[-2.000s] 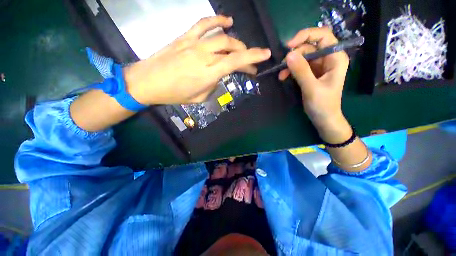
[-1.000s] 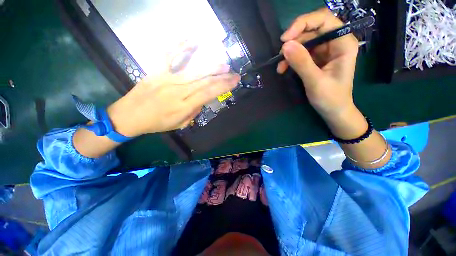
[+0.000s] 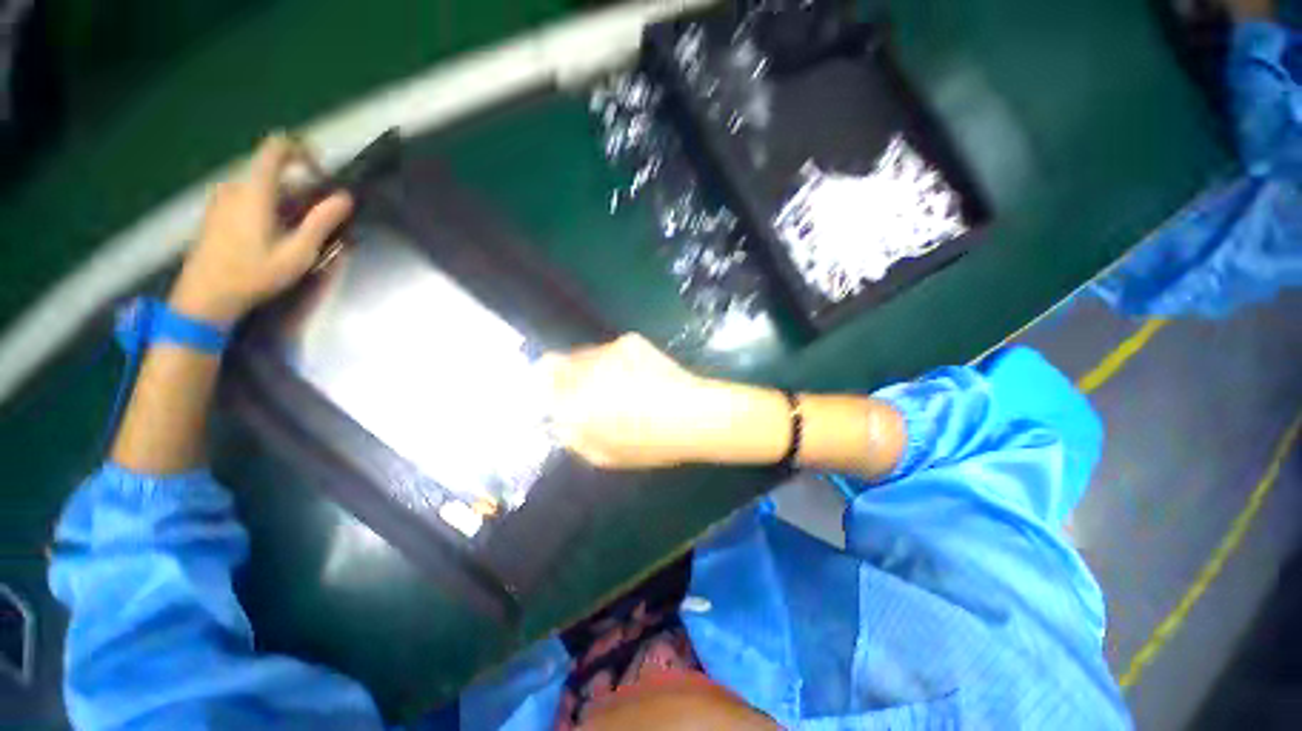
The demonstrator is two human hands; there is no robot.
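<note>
The open tablet unit (image 3: 407, 371) lies in its black holding tray (image 3: 343, 483) in front of me, its silver-white plate glaring. My left hand (image 3: 257, 236) is at the tray's far left corner, its fingers around a dark edge there; blur hides whether it grips the tray or something else. My right hand (image 3: 614, 403) lies over the right side of the unit near its board end, blurred and overexposed. The tweezers cannot be made out. A small part of the circuit board (image 3: 471, 514) shows at the unit's near end.
A black parts tray (image 3: 950, 179) at upper right holds a heap of white strips (image 3: 871, 222). Loose dark and silver parts (image 3: 700, 236) lie along its left side. A white conveyor edge (image 3: 471, 107) curves behind. Another person's blue sleeve (image 3: 1214, 236) is at the right.
The view has turned and shifted. My left hand has gone from the board to the tray's far left corner. My right hand has moved over the unit, and the tweezers no longer show.
</note>
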